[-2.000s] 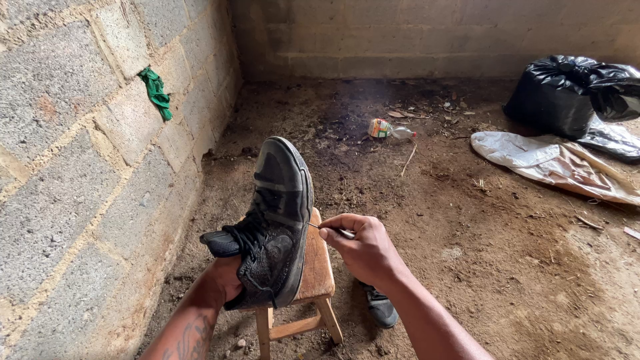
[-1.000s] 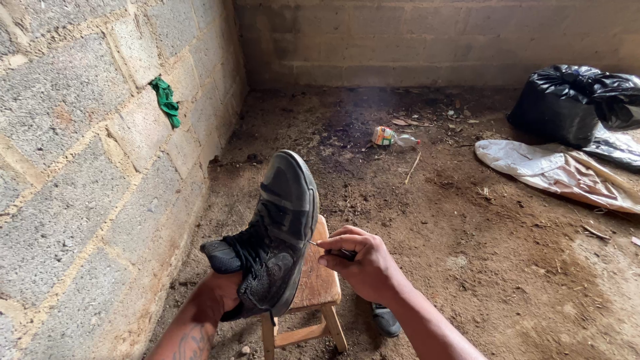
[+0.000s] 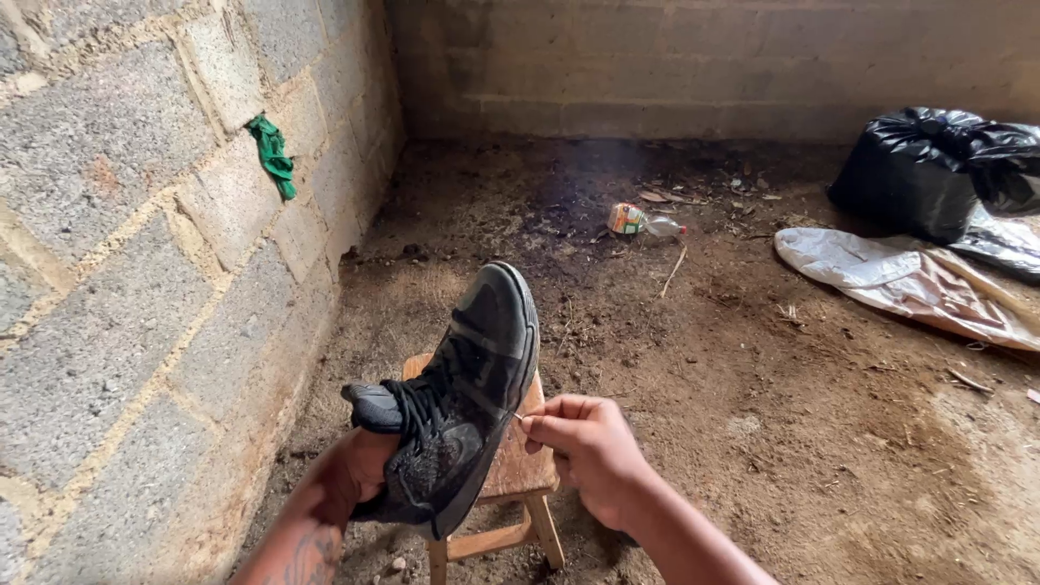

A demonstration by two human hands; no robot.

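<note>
A black lace-up sneaker [image 3: 463,390] is tilted toe up above a small wooden stool [image 3: 516,463]. My left hand [image 3: 370,463] reaches into the shoe's opening and holds it up; its fingers are mostly hidden inside. At the sole's right edge, my right hand [image 3: 581,439] pinches a thin pointed tool [image 3: 518,417], whose tip meets the seam between sole and upper. Most of that tool is hidden by the fingers, so its kind cannot be told.
A concrete block wall [image 3: 106,171] rises close on the left, with a green cloth [image 3: 272,157] stuck to it. On the dirt floor lie a plastic bottle [image 3: 646,221], a white sack [image 3: 902,280] and a full black plastic bag [image 3: 910,175].
The dark handle seen in my right hand one second ago is now hidden by the fingers. The second shoe beside the stool, visible earlier, is now mostly behind my right hand and forearm.
</note>
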